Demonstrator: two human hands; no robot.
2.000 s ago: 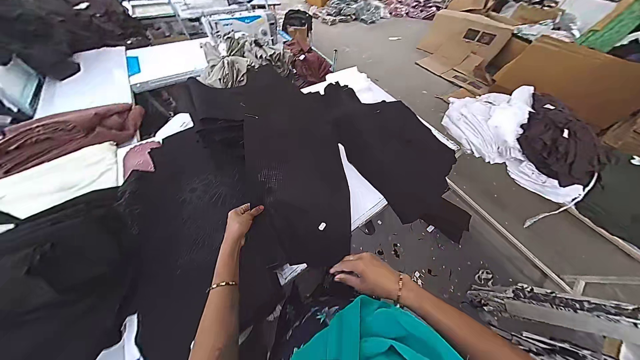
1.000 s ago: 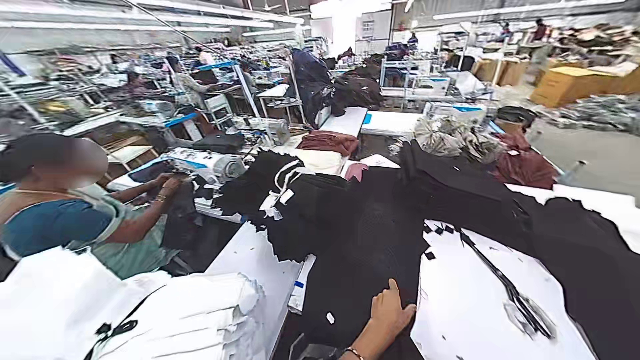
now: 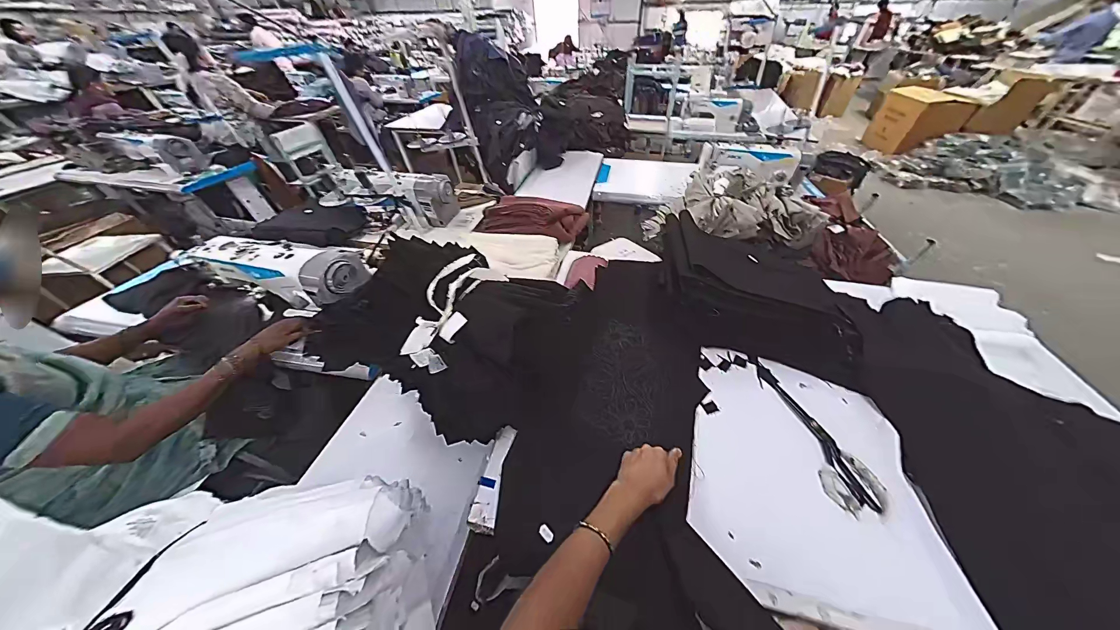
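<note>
My left hand (image 3: 647, 474), with a bangle at the wrist, has its fingers curled at the right edge of a black fabric panel (image 3: 560, 464) and pinches it. The panel bears a stitched floral pattern and a small white sticker (image 3: 546, 533). My right hand is not in view. To the right, black-handled scissors (image 3: 827, 437) lie on the white table (image 3: 770, 525) beside small black scraps. A folded black fabric stack (image 3: 761, 297) lies beyond, and more black cloth (image 3: 989, 437) drapes at the right. Left of the panel is a zigzag-edged black bundle (image 3: 455, 350) with white ties.
At the left a co-worker's hands (image 3: 276, 337) hold dark cloth by a sewing machine (image 3: 280, 267). A white fabric stack (image 3: 289, 560) fills the lower left. Maroon (image 3: 534, 219) and cream (image 3: 507, 252) folded cloths lie ahead. Cardboard boxes (image 3: 919, 118) stand at the far right.
The view has swung up and left since the first frame. My left hand's fingers, spread on the black panel one second ago, are now curled at its edge. My right hand has left the view.
</note>
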